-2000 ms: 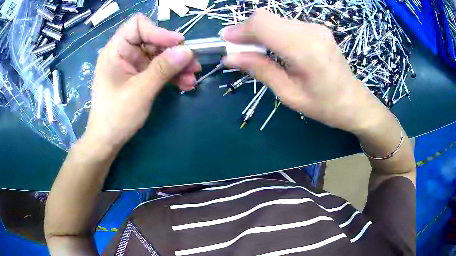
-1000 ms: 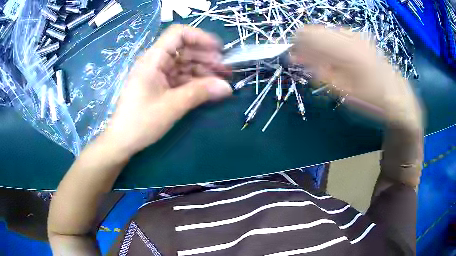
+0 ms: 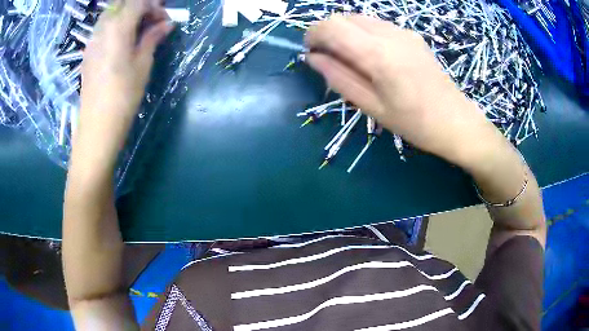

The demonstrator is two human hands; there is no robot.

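Note:
My left hand (image 3: 129,39) is at the upper left over the clear bag (image 3: 39,71) and its metal tubes (image 3: 71,55). Its fingers are bent and partly cut off by the top edge; whether they hold anything is hidden. My right hand (image 3: 381,77) is at upper centre, over the near-left side of the pile of rod inserts (image 3: 458,52). Its thumb and fingers are pinched on a blurred, pale rod insert (image 3: 284,42) that points left. Several rod inserts (image 3: 340,137) lie loose below this hand.
White sleeves (image 3: 255,10) lie at the top centre, and another white piece (image 3: 177,14) lies beside my left fingers. The blue container (image 3: 549,45) is at the upper right. The green bench top (image 3: 258,187) has its curved front edge near my body.
The white piece between my hands is no longer seen. My left hand has moved up and left to the bag. My right hand has moved back left and now pinches a rod insert.

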